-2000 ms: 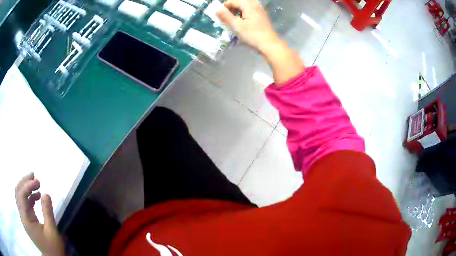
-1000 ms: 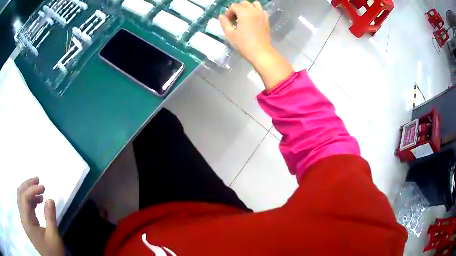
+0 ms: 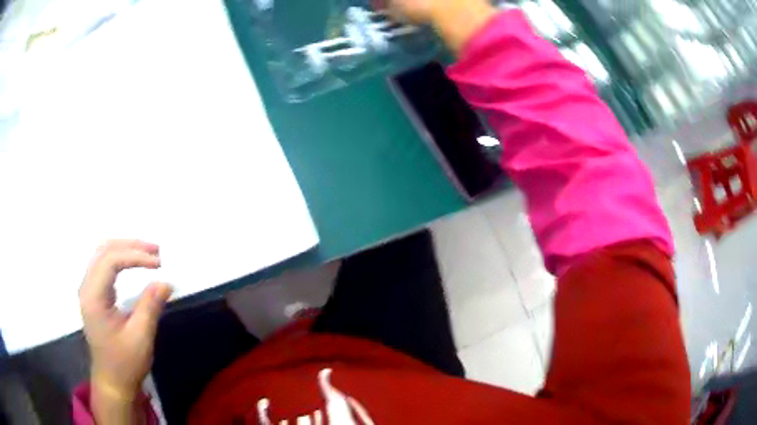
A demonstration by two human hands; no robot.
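My left hand (image 3: pixel 124 311) is at the lower left, at the front edge of the white sheet (image 3: pixel 183 158). Its thumb and fingers are curved and apart, and I see nothing between them, though white would blend with the sheet. My right hand (image 3: pixel 412 8) is blurred and cut off by the top edge. It is over the clear component tray (image 3: pixel 303 87), close to white T- or H-shaped parts (image 3: pixel 361 35). Its fingertips are hidden, so what it holds cannot be told.
A dark phone (image 3: pixel 440 116) lies right of the tray, partly behind my right sleeve. Blurred clear trays with white pieces (image 3: pixel 701 62) are at the upper right. The green bench edge (image 3: pixel 398 224) runs before my lap. A red stool (image 3: pixel 724 189) stands on the tiled floor.
The view has swung left, showing more white sheet. My right hand has moved from the tray of plump white pieces to the component tray. My left hand keeps its curved, parted shape.
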